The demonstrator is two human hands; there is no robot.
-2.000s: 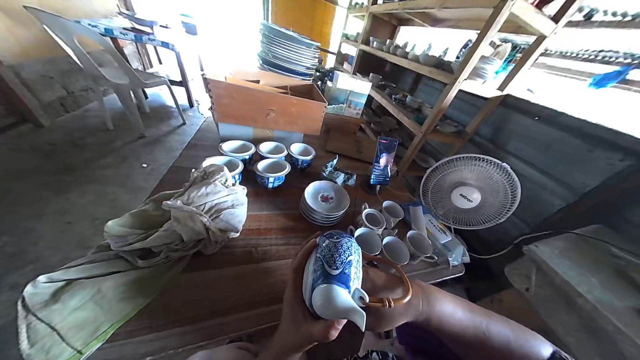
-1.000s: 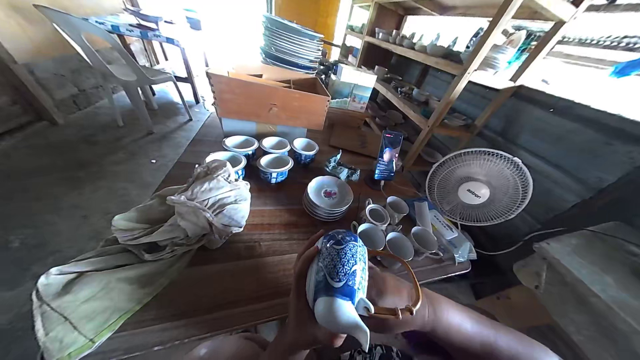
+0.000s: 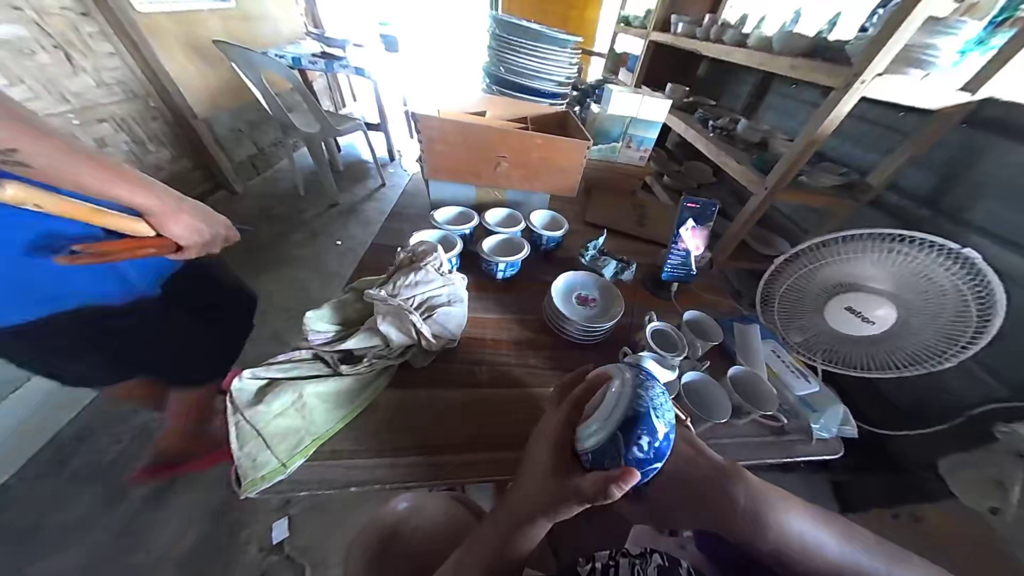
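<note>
A blue-and-white ceramic teapot (image 3: pixel 640 428) is tipped over between my hands, its pale foot ring turned up and to the left. My left hand (image 3: pixel 560 460) grips its left side, fingers on the base and thumb across the lower body. Behind the pot, my right hand (image 3: pixel 680 472) is mostly hidden; it appears to support the far side. Part of the cane handle (image 3: pixel 682 414) shows at the right. Just beyond lie white cups (image 3: pixel 704 398) and a stack of small saucers with a floral motif (image 3: pixel 586 300). Several blue-and-white bowls (image 3: pixel 503 254) stand farther back.
A crumpled cloth (image 3: pixel 384 320) hangs over the table's left edge. A wooden box (image 3: pixel 500 156), a lit phone (image 3: pixel 690 238) and a stack of plates (image 3: pixel 532 56) stand behind. A fan (image 3: pixel 872 308) is at right. At left, a person (image 3: pixel 88 256) holds wooden-handled tools.
The teapot has been turned so that its base shows, where the spout pointed down toward me before. A person has come into view at the left.
</note>
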